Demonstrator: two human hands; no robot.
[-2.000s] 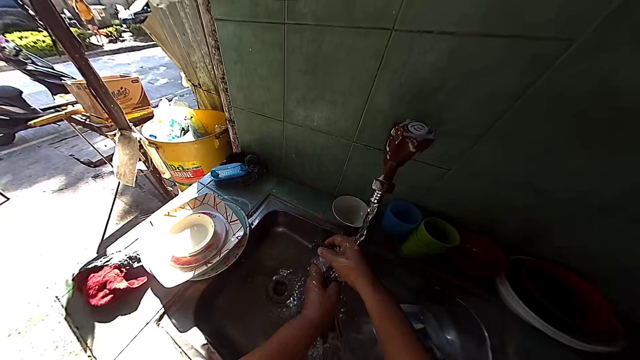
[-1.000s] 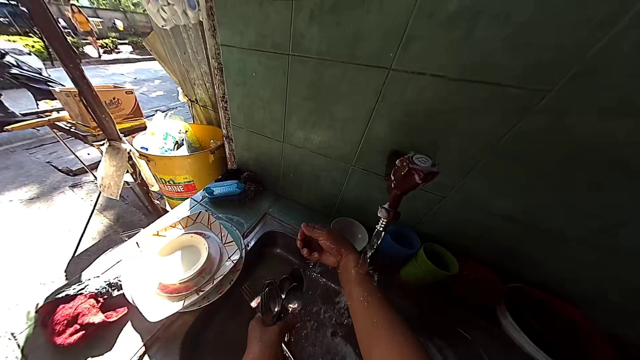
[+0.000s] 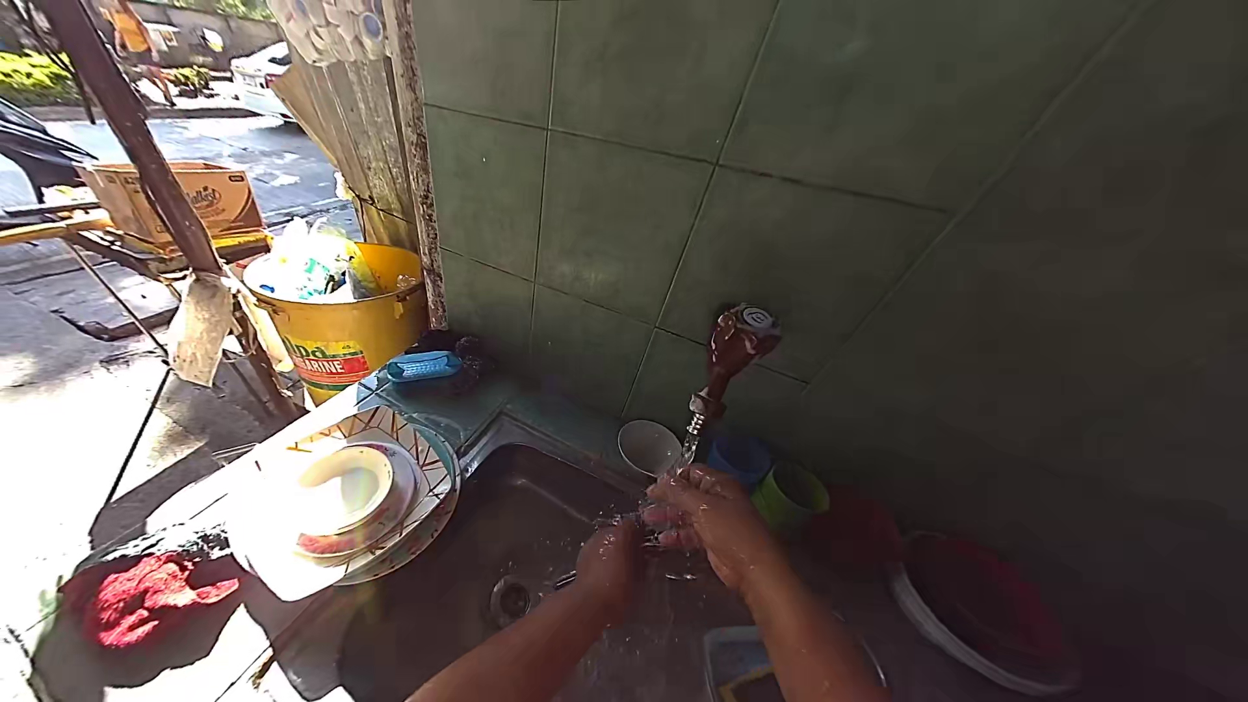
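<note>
Water runs from a faucet on the green tiled wall onto my hands, over a metal sink. My left hand is closed around metal utensils, whose handles show only in part. Fingers bent, my right hand is under the stream against the same utensils; whether it grips them is hidden by the splashing. Behind it are a white bowl, a blue cup and a green cup. The drain lies left of my left hand.
Stacked plates and bowls stand left of the sink, near a red cloth. A blue scrub brush lies at the back corner, beside a yellow bucket of plastic bags. Right are a round basin and a container.
One second ago my right hand was raised apart from my left, which held spoons and a fork lower in the sink. Now both hands are together under the running water.
</note>
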